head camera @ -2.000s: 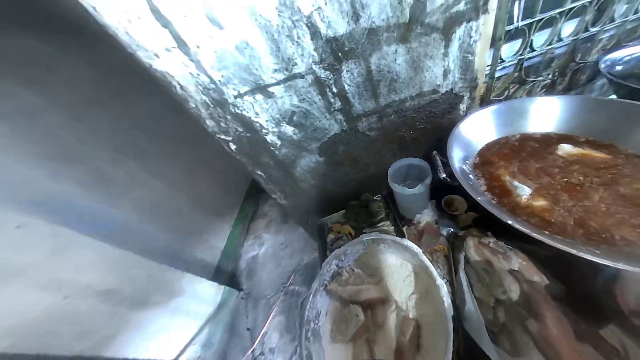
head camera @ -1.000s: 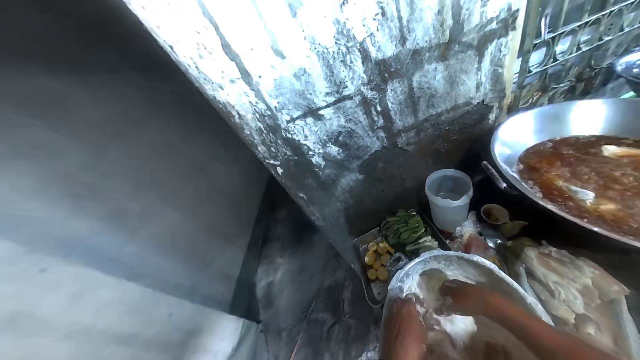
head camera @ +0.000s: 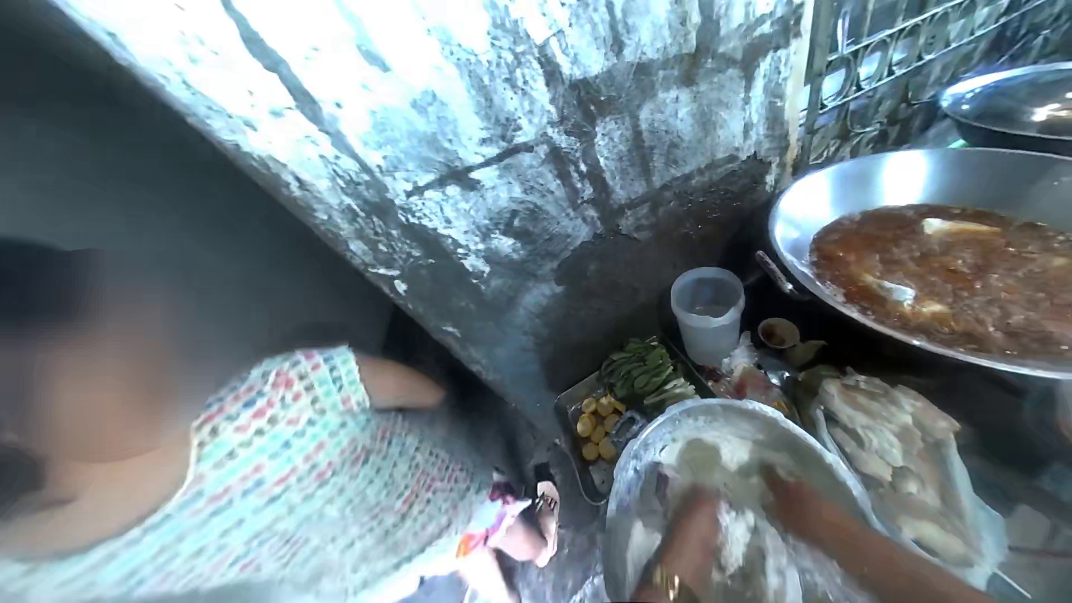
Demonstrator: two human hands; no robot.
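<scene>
Both of my hands are inside a metal bowl [head camera: 626,469] of white flour with floured pieces in it. My left hand [head camera: 691,523], a bracelet at its wrist, is in the left half of the flour. My right hand [head camera: 783,494] reaches in from the right, apart from the left one. Both are blurred, and the fingers are partly hidden in the flour, so a grip cannot be told. Pale raw meat or fish pieces [head camera: 896,456] lie in a plastic bag right of the bowl. A wide metal wok [head camera: 904,180] holds bubbling brown oil with pieces frying.
A tray [head camera: 565,419] with cut green vegetables [head camera: 641,373] and yellow slices [head camera: 596,427] stands beside the bowl. Behind are a plastic tub [head camera: 708,314], a small cup [head camera: 779,332] and a stained wall [head camera: 519,184]. Another person [head camera: 335,477] is at the left. A lidded pan [head camera: 1013,100] stands back right.
A person has come into view at the left. My hands, not seen two seconds ago, were in the bowl one second ago and are still there, now farther apart.
</scene>
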